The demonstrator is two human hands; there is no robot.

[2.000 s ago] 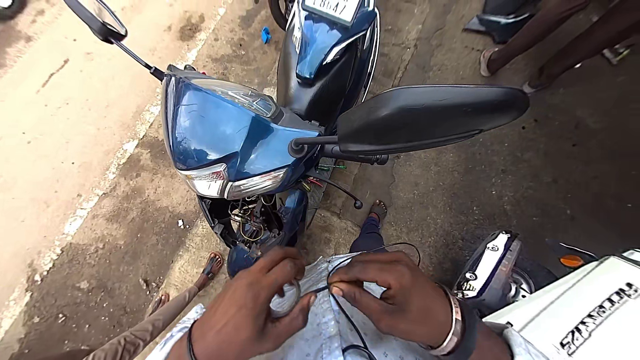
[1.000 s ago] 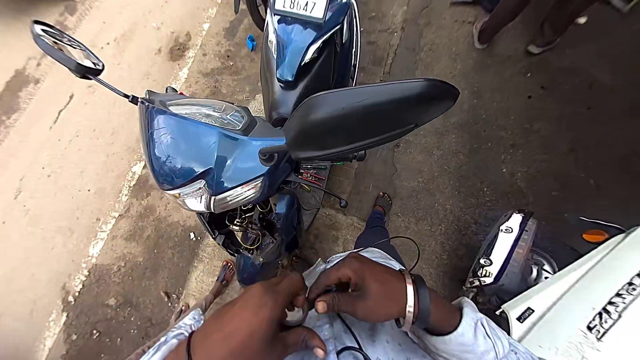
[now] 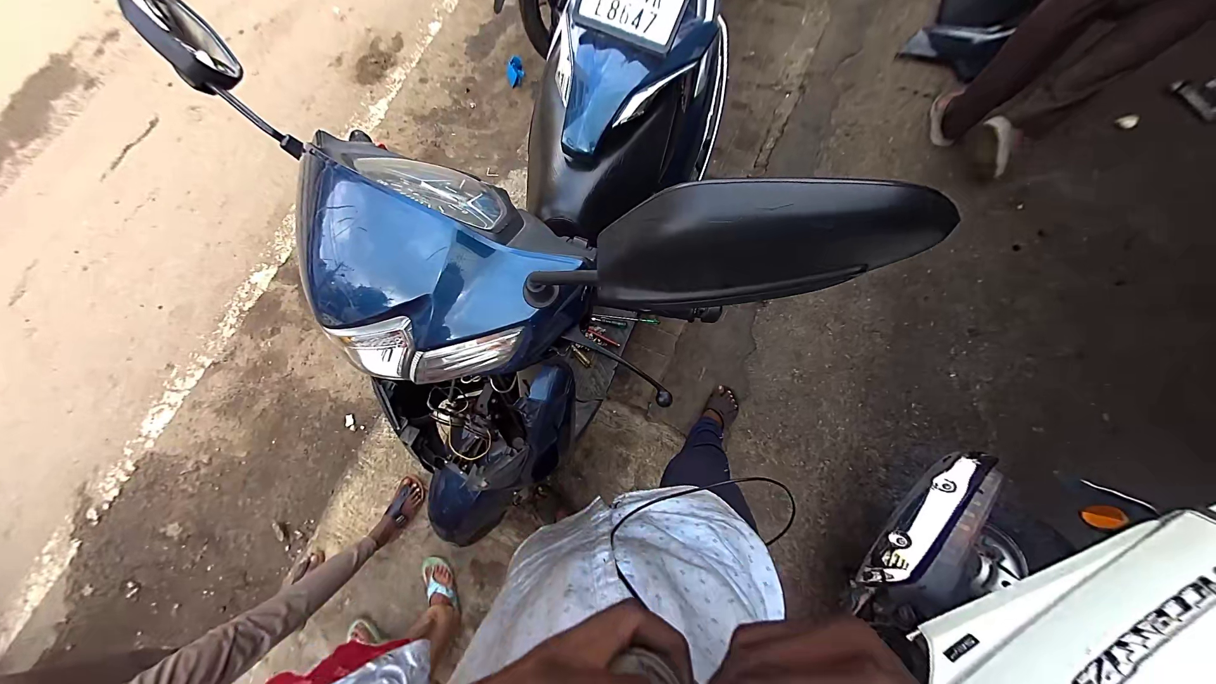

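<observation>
My left hand (image 3: 598, 655) is at the bottom edge, cut off by the frame, with a round, dull object (image 3: 646, 665) partly visible at its fingers; its grip is not fully shown. Beside it, my right hand (image 3: 817, 651) is blurred and also cut off, so what it holds is hidden. A thin black cable (image 3: 708, 486) loops over my light patterned shirt (image 3: 665, 541), its lower end running down to my left hand. Ahead stands a blue scooter (image 3: 380, 256) with its front opened and wiring (image 3: 465, 418) exposed.
Small tools (image 3: 598, 334) lie on the scooter's floorboard. Its black mirror (image 3: 769, 242) juts right. Another scooter's white panel (image 3: 1092, 608) and a dark vehicle part with a light (image 3: 926, 522) are at lower right. Other people's legs show at lower left (image 3: 275, 608) and upper right (image 3: 1026, 85).
Both hands, earlier close together in front of my shirt with the cable at their fingers, are now lower and mostly outside the frame. More legs show at lower left.
</observation>
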